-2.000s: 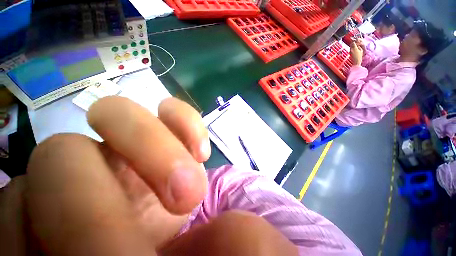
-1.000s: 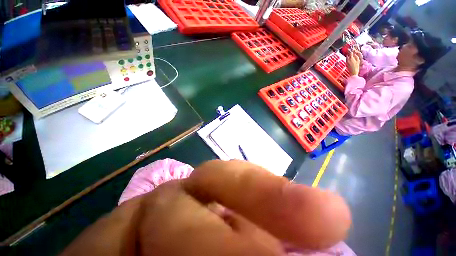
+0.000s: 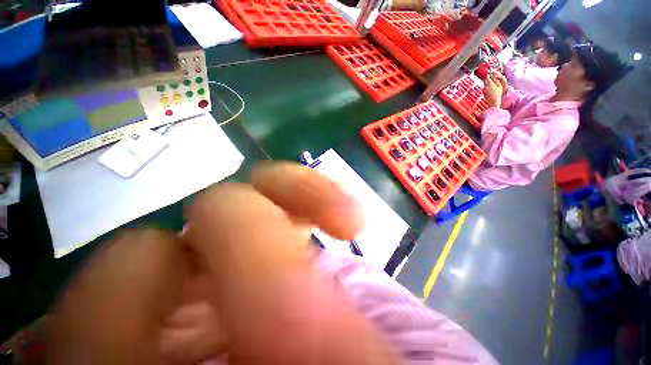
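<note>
Large blurred bare fingers of mine (image 3: 264,264) fill the lower left and middle, very close to the camera. I cannot tell whether they belong to my left hand, my right hand or both, and no held thing shows. A pink striped sleeve (image 3: 407,321) lies behind them at the lower right. A clipboard with white paper (image 3: 371,214) lies on the bench, partly hidden by the fingers. A dark pen (image 3: 355,247) shows only in part on it. A red tray (image 3: 426,153) with dark devices in its pockets is beyond the clipboard.
A tester (image 3: 82,121) with a coloured screen stands at upper left. A small white box (image 3: 133,152) lies on a white sheet (image 3: 143,196) before it. More red trays (image 3: 371,69) lie at the back. A person in pink (image 3: 525,135) sits at right by a blue stool (image 3: 457,203).
The fingers shifted from pointing right to a bent pose further left and up, covering more of the clipboard. The sleeve now shows more at the lower right. The view shifted slightly.
</note>
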